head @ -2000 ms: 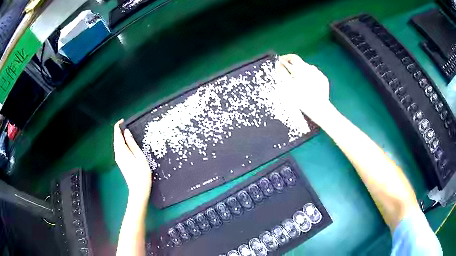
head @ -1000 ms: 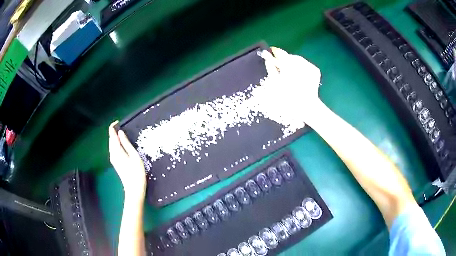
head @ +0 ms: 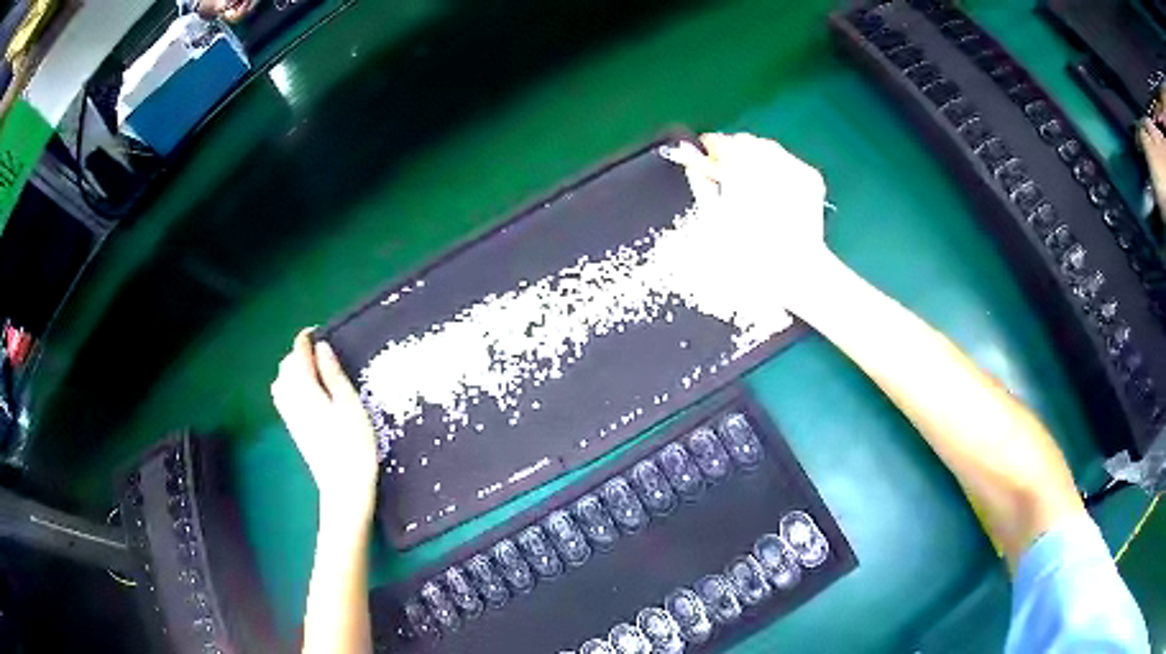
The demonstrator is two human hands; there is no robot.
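A black loose-parts tray [head: 512,441] is held by both ends at the middle of the view. Many small white parts [head: 537,326] lie across it in a slanting band, with a few specks along its near and far rims. My left hand [head: 326,415] grips the tray's left end. My right hand [head: 761,224] grips its right end and looks washed out by light, so its fingers are partly unclear. Just below it, a black workpiece tray [head: 550,607] holds two rows of glossy oval workpieces [head: 652,486].
Long black workpiece trays with ovals stand at the right [head: 1010,147] and lower left [head: 186,549]. A blue box [head: 186,96] is at upper left. Another person's hand [head: 1155,153] shows at the right edge. The green bench [head: 882,447] lies beneath.
The white parts have moved from a wide spread towards the far side into a narrower band across the tray's middle. Both hands keep their grip. Another person's hand now shows at the right edge.
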